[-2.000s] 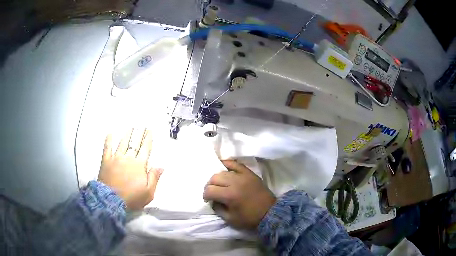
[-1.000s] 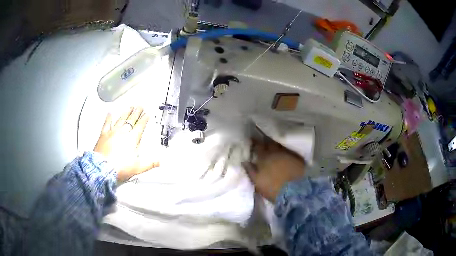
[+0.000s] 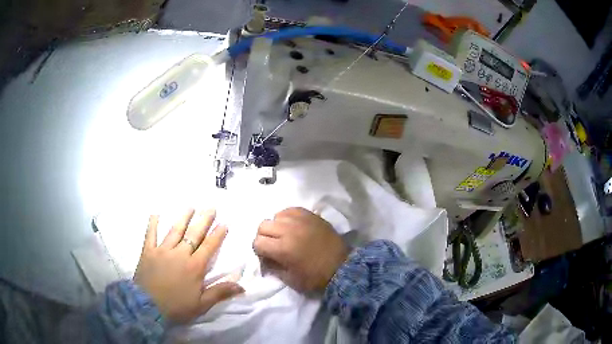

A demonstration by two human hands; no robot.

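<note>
White fabric (image 3: pixel 362 201) lies under and right of the presser foot (image 3: pixel 223 176) of the cream sewing machine (image 3: pixel 349 114), with folds running towards me. My left hand (image 3: pixel 178 265) lies flat on the fabric, fingers spread, a ring on one finger, left of and below the foot. My right hand (image 3: pixel 298 248) is curled with its fingertips on the fabric, just below the foot; it pinches the cloth. Glare hides the fabric's left edge near the needle.
An oval translucent piece (image 3: pixel 169 91) lies behind the foot. A blue hose (image 3: pixel 322 31) runs along the machine top. Dark green looped scissors (image 3: pixel 463 259) lie under the arm. A control panel (image 3: pixel 493 70) and white box (image 3: pixel 435 67) stand at the upper right.
My left hand has moved towards me with the fabric's left part, baring the table by the oval piece. My right hand has come left from under the machine arm and now grips cloth nearer my left hand.
</note>
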